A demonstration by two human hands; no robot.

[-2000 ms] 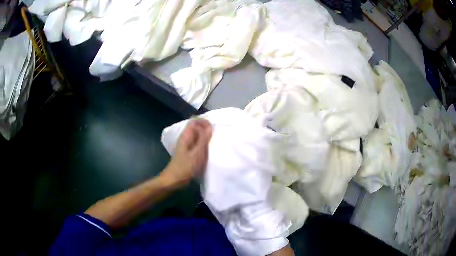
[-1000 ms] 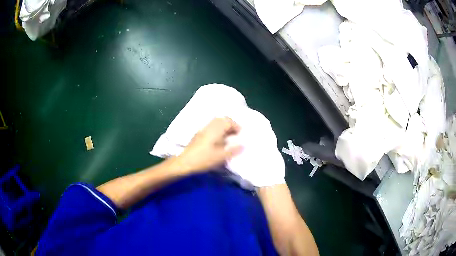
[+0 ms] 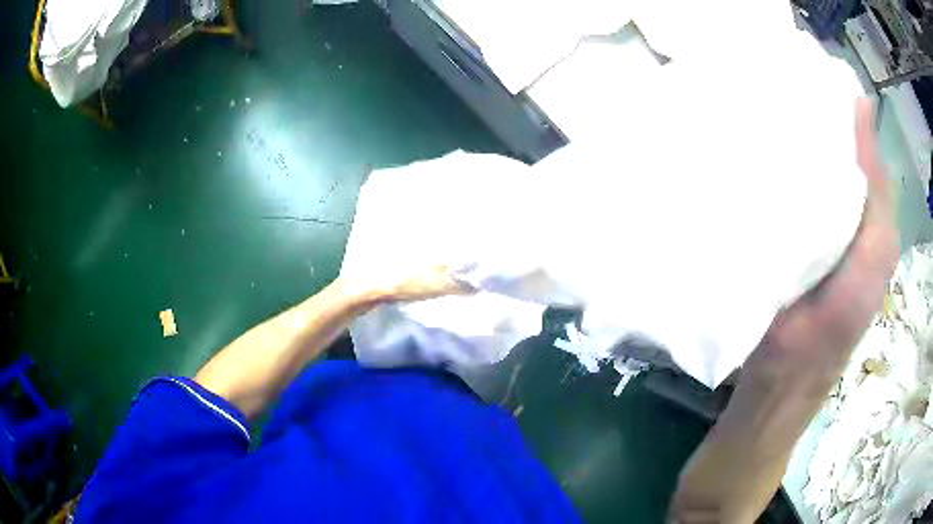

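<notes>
A large overexposed white cloth (image 3: 655, 205) spreads from the worktable out over the aisle in front of me. My left hand (image 3: 425, 281) is at its near left part, gripping a fold, with the fingers partly hidden by the cloth. My right hand (image 3: 864, 210) is raised along the cloth's right edge, blurred. Its fingers point up and the cloth hides part of it, so I cannot tell whether it grips. Where this cloth ends and the table's heap begins cannot be told.
Small off-white cut parts (image 3: 870, 399) lie on the table at right. White strips (image 3: 598, 353) are on the floor below. A yellow-framed trolley (image 3: 41, 46) with white cloth stands upper left, a blue stool (image 3: 31, 420) lower left. A tan scrap (image 3: 168, 322) lies on the green floor.
My right hand has moved from under the cloth in front of me up to the right, beside the table's pile. The white cloth now reaches across to the table. My left hand has moved slightly left.
</notes>
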